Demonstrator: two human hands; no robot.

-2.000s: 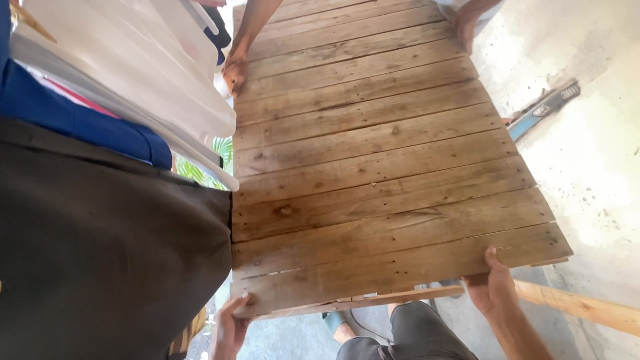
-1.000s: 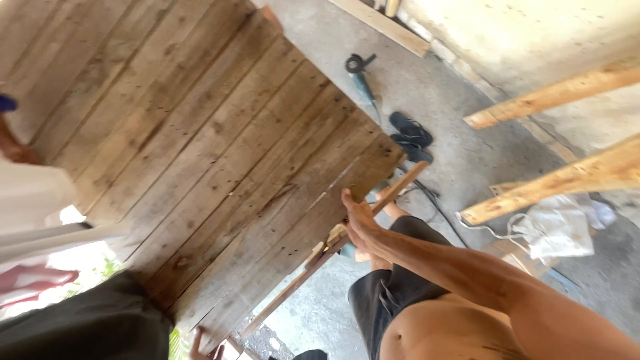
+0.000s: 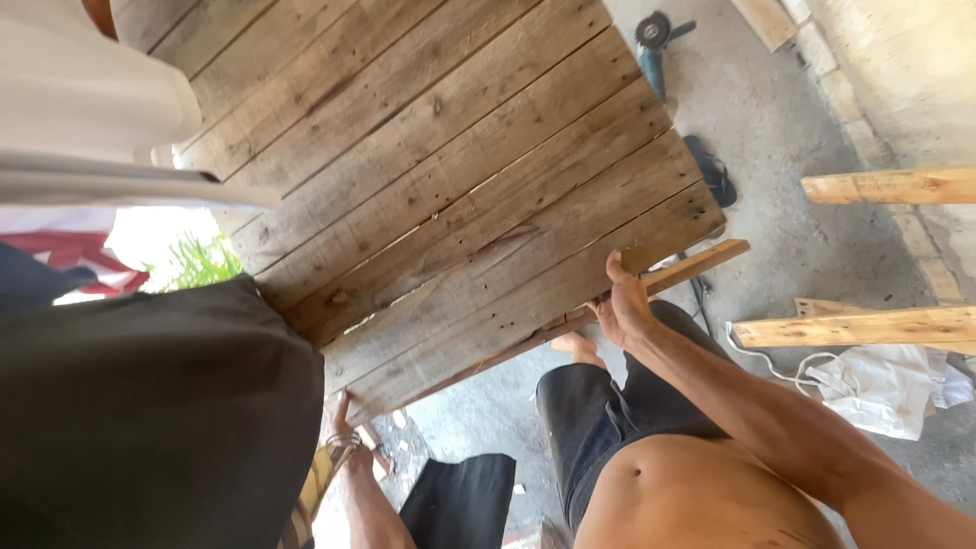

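A large panel of worn wooden planks fills the upper left and middle of the head view, tilted, with nail holes along its right side. My left hand, with bands at its wrist, grips the panel's lower left corner, thumb on top and fingers largely hidden beneath. My right hand holds the near edge toward the right corner, its thumb on the top face. A narrow wooden batten sticks out past the panel just beyond my right hand.
Hanging clothes, among them a dark garment, crowd the left. An angle grinder and dark flip-flops lie on the concrete floor. Wooden beams jut in from the right above a white cloth sack. A wall stands upper right.
Two seconds ago another person's hands showed at the panel's far end; only a bit of skin shows at upper left now. The view has turned a lot, and the panel lies slanted in it.
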